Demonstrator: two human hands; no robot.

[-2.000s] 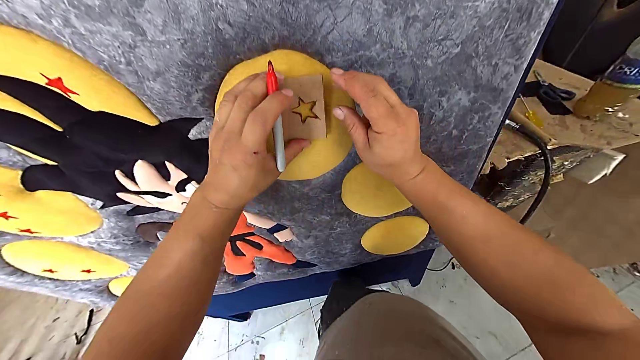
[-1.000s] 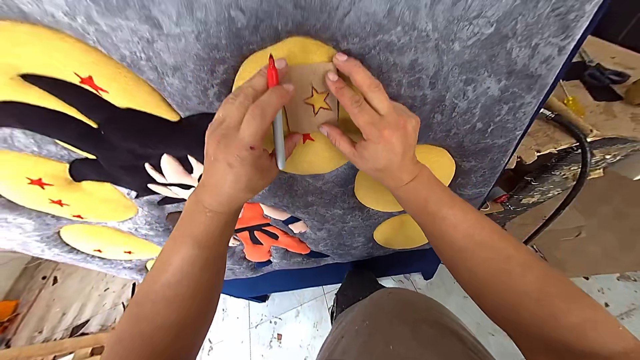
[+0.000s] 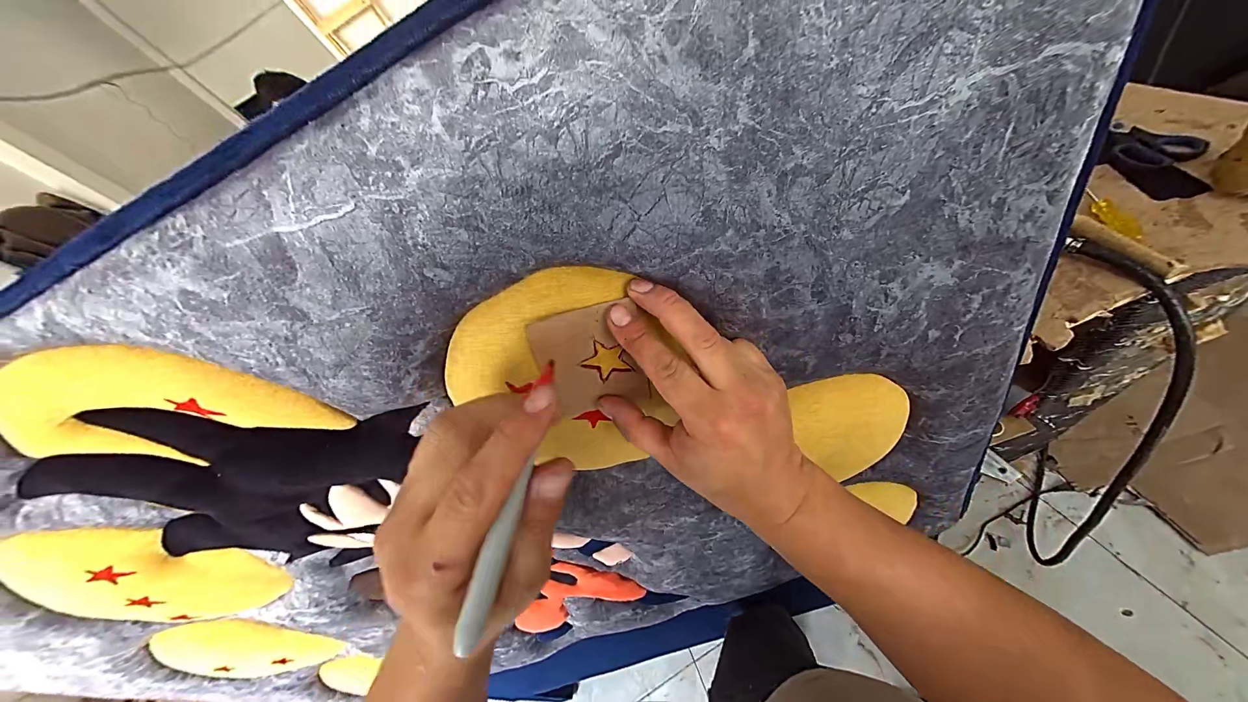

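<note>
My left hand holds a grey-bodied marker, its red tip at the left edge of a brown cardboard stencil. The stencil has a star-shaped cutout through which yellow shows. My right hand lies on the stencil with spread fingers, pressing it against a padded yellow disc. Red marks show on the disc beside and below the stencil. The disc sits on a grey marbled fabric panel. To the left is a padded black-haired figure with an orange outfit, among yellow shapes with red stars.
Smaller yellow ovals lie right of my right hand. A dark blue border edges the panel. At the right, a worn wooden table bears scissors, with a black hose curving beside it. Tiled floor shows below.
The marker, earlier pointing up beside the stencil in my left hand, now has its tip at the stencil's left edge. A red mark left of the stencil is now visible. The view has shifted.
</note>
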